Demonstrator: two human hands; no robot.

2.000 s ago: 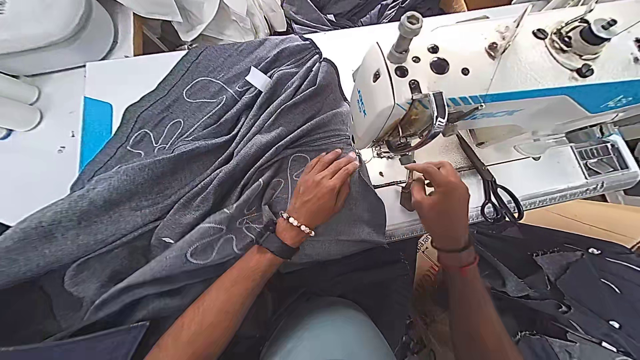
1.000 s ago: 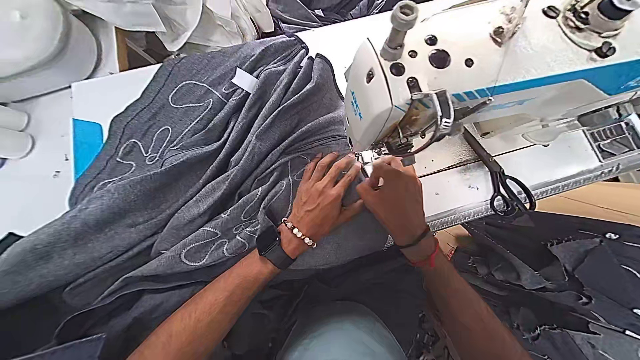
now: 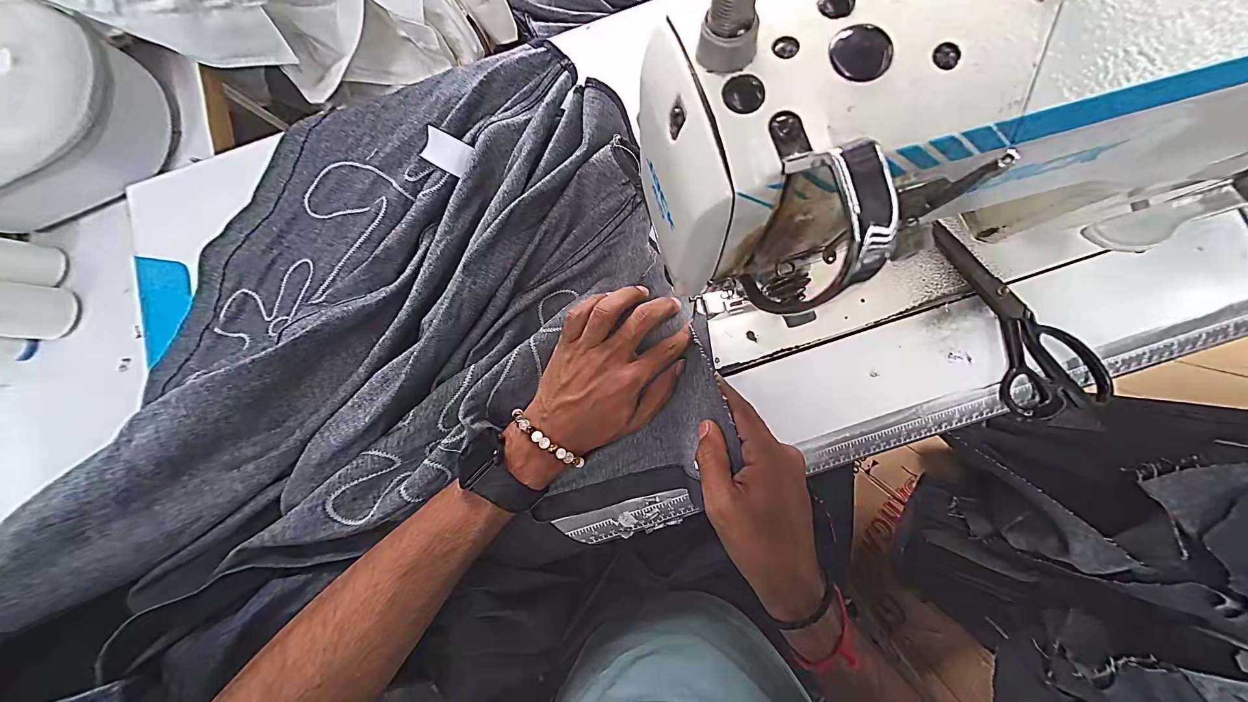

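Grey fabric with light stitched floral outlines [image 3: 390, 322] lies bunched over the table, its right edge by the presser foot [image 3: 720, 300] of a white and blue industrial sewing machine [image 3: 809, 107]. My left hand [image 3: 612, 375] rests on this fabric with fingers spread, just left of the foot. Nearer to me, my right hand [image 3: 756, 487] pinches the fabric's edge between thumb and fingers. A white label [image 3: 448, 151] is on the cloth. Black-handled scissors [image 3: 1019, 331] lie on the machine bed, right of the foot.
A measuring tape strip [image 3: 936, 419] runs along the table's front edge. Dark cut fabric pieces [image 3: 1082, 546] are heaped on cardboard at the lower right. White thread cones [image 3: 37, 302] stand at the far left, below a rounded white machine part [image 3: 78, 127]. White cloth [image 3: 331, 39] lies behind.
My right hand has moved from beside the presser foot toward me and taken hold of the fabric's edge. My left hand stays on the fabric. The view is closer to the machine.
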